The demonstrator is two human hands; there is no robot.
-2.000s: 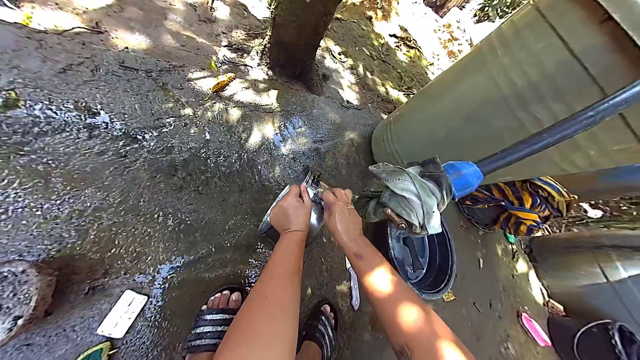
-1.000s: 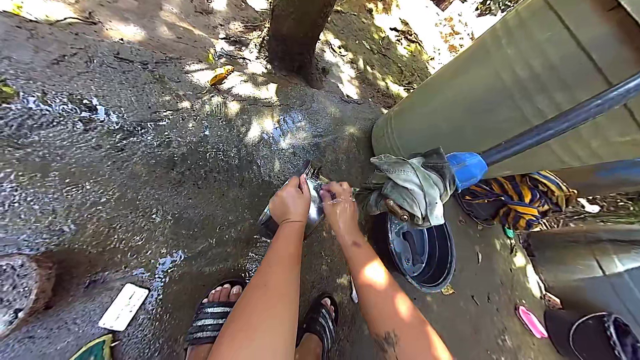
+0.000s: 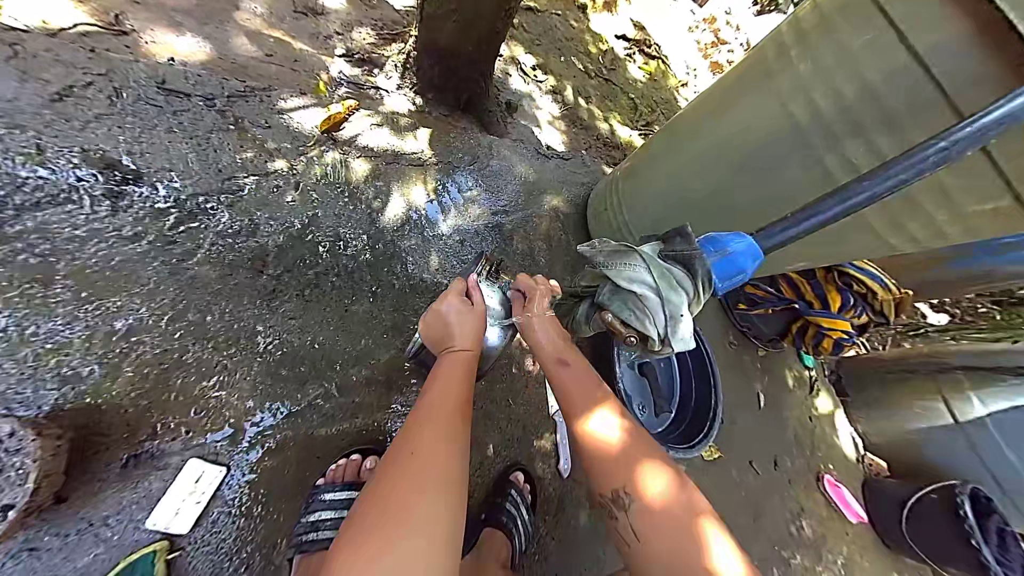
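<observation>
My left hand (image 3: 454,322) grips the rim of a shiny metal bowl or pan (image 3: 494,308), tilted above the wet ground. Close to its right side is my right hand (image 3: 534,302), fingers bent, under a stream of water; whether it holds something small I cannot tell. Something dark, unclear in kind, shows at the vessel's upper edge. The water comes from beside a grey-green cloth (image 3: 652,292), wrapped around the end of a dark pipe (image 3: 888,172) with a blue fitting (image 3: 730,260). A knife with a pale handle (image 3: 562,444) lies on the ground below my hands.
A black basin (image 3: 708,400) stands under the cloth. Large drums (image 3: 720,152) are at the right, with a striped cloth (image 3: 832,308) beside them. A black bucket (image 3: 920,516) is at lower right, a tree trunk (image 3: 460,56) ahead, a white flat object (image 3: 186,496) at lower left.
My hands have stayed at the metal vessel, with small shifts of the right hand beside the water. More of the knife shows now between my forearms.
</observation>
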